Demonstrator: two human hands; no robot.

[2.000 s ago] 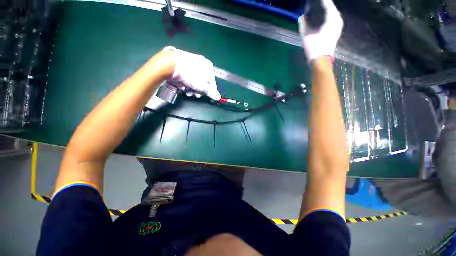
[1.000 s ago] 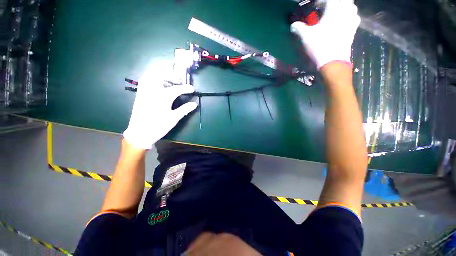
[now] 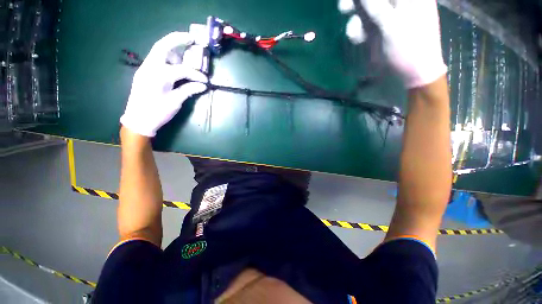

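The wire harness [image 3: 284, 94] lies on the green mat. Its black bundle runs right from my left hand, with thin cable tie tails pointing towards me. A silver-grey connector housing [image 3: 214, 34] and red wires with ring terminals [image 3: 267, 43] are at its left end. My left hand [image 3: 160, 83], in a white glove, grips the harness just below the connector, thumb and finger at the bundle. My right hand [image 3: 404, 41], gloved and blurred, is raised at the top right, partly cut off. Something dark shows by its fingers, too blurred to identify.
Clear ridged trays [image 3: 484, 107] stand at the right, and more trays [image 3: 28, 71] at the left. The mat's near edge [image 3: 255, 161] runs in front of my body. A blue object [image 3: 465, 209] and part of a person's grey clothing are beyond the right side.
My left hand has moved up in the view with the harness's connector end. The harness's right end now sits lower. The steel ruler no longer shows, nor does the red of the tool at my right hand.
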